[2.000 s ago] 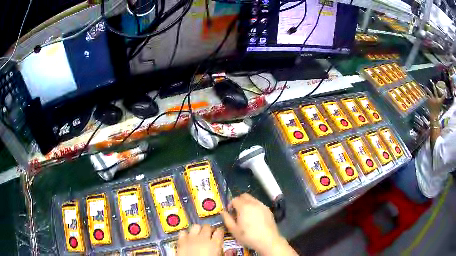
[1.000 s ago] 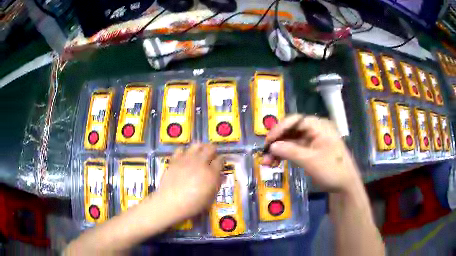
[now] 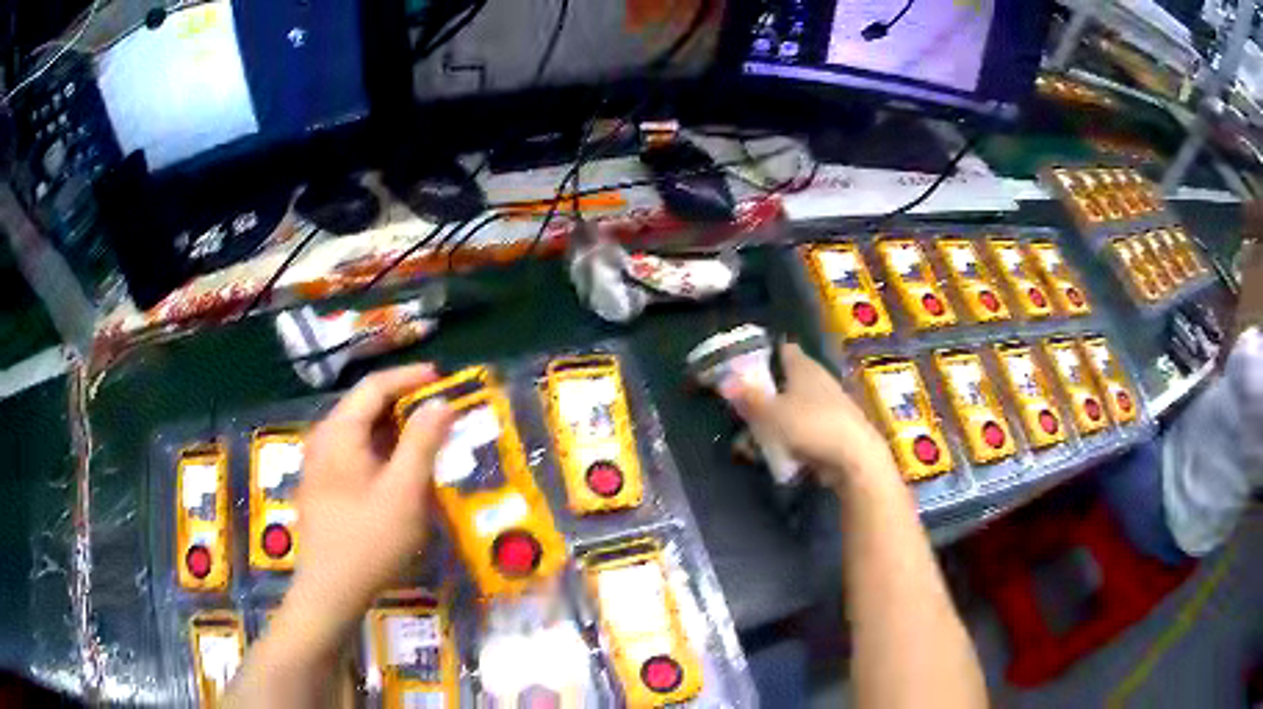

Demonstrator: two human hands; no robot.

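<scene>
My left hand point(image 3: 363, 485) holds a yellow handheld unit point(image 3: 502, 519) by its upper end, tilted above the blister tray point(image 3: 682, 533). The unit has a pale label and a round red button. Other yellow units point(image 3: 589, 432) lie in the tray's pockets, and my left hand and forearm hide part of the tray. My right hand point(image 3: 817, 423) is closed around the white handheld barcode scanner point(image 3: 734, 357) to the right of the tray, its head pointing away from me.
Two spare scanners point(image 3: 651, 277) lie behind the tray. A second tray of units point(image 3: 956, 333) is at right, smaller ones beyond. Computer mice point(image 3: 688, 180), cables and monitors point(image 3: 180, 83) stand at the back. A red stool point(image 3: 1067, 596) and a person's pale sleeve point(image 3: 1219, 457) are at right.
My left hand has taken hold of a unit and raised it from the tray. My right hand has moved right from the tray and taken hold of the scanner. The view has tilted up again.
</scene>
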